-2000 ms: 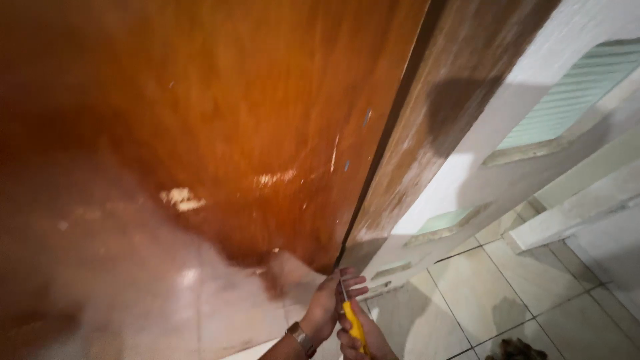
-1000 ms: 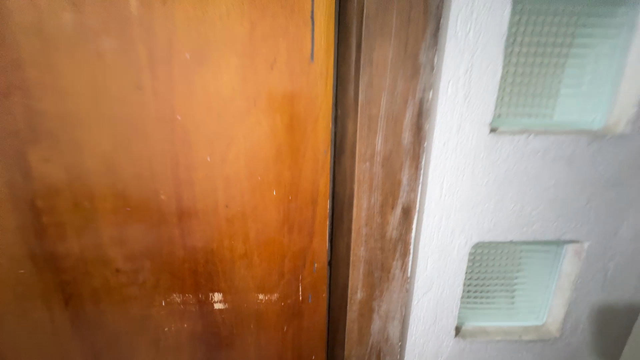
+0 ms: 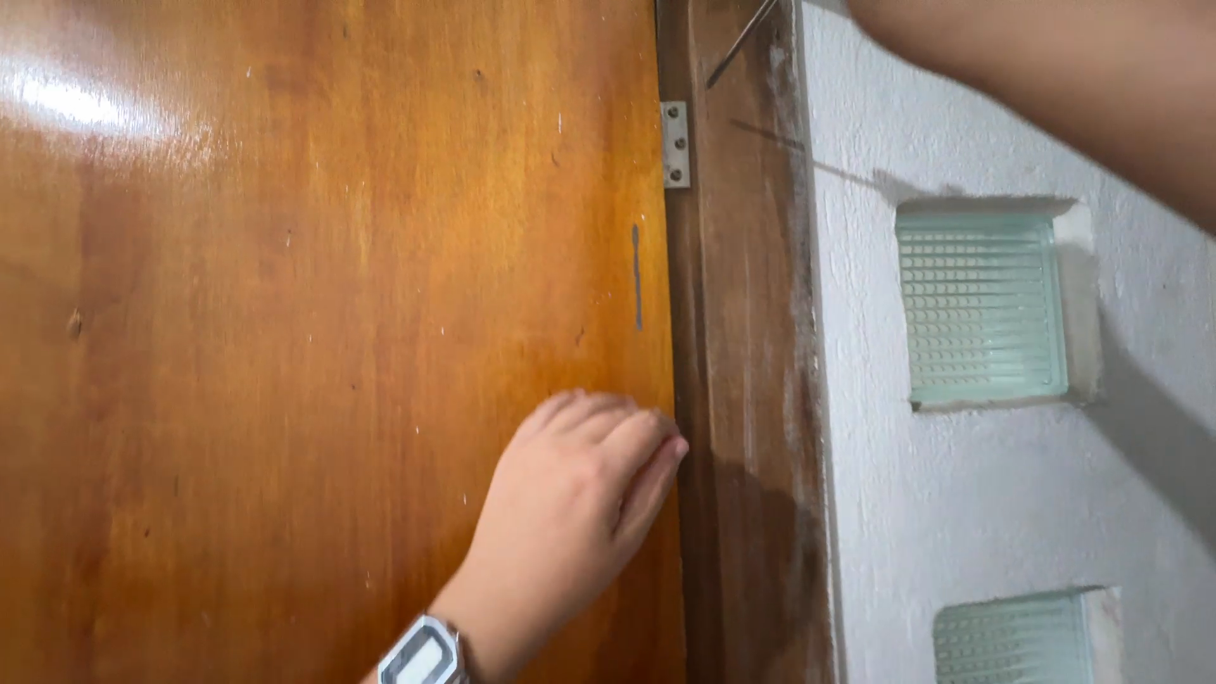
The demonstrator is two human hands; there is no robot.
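Note:
Low in the view, my left hand [image 3: 579, 475] is at the right edge of the varnished wooden door [image 3: 332, 361], its back toward me, fingers curled and a watch on the wrist. Whether something small is between the fingers is hidden. A metal hinge [image 3: 675, 144] with several screws shows between the door and the brown wooden frame [image 3: 750, 332], above this hand. The thin metal shaft of a tool [image 3: 741, 44] slants in from the top edge, its tip over the frame, near the hinge. Only my right forearm crosses the upper right; the right hand is out of view.
A textured white wall [image 3: 874, 513] adjoins the frame on the right. Set into it are a ribbed glass block [image 3: 983, 309] and, lower down, another glass block [image 3: 1012, 641]. A dark mark [image 3: 636, 275] runs down the door near its edge.
The view has swung up from the floor area. Two seconds ago both hands were low by the door edge, with a yellow-handled tool in my right hand. My left hand has come back into view.

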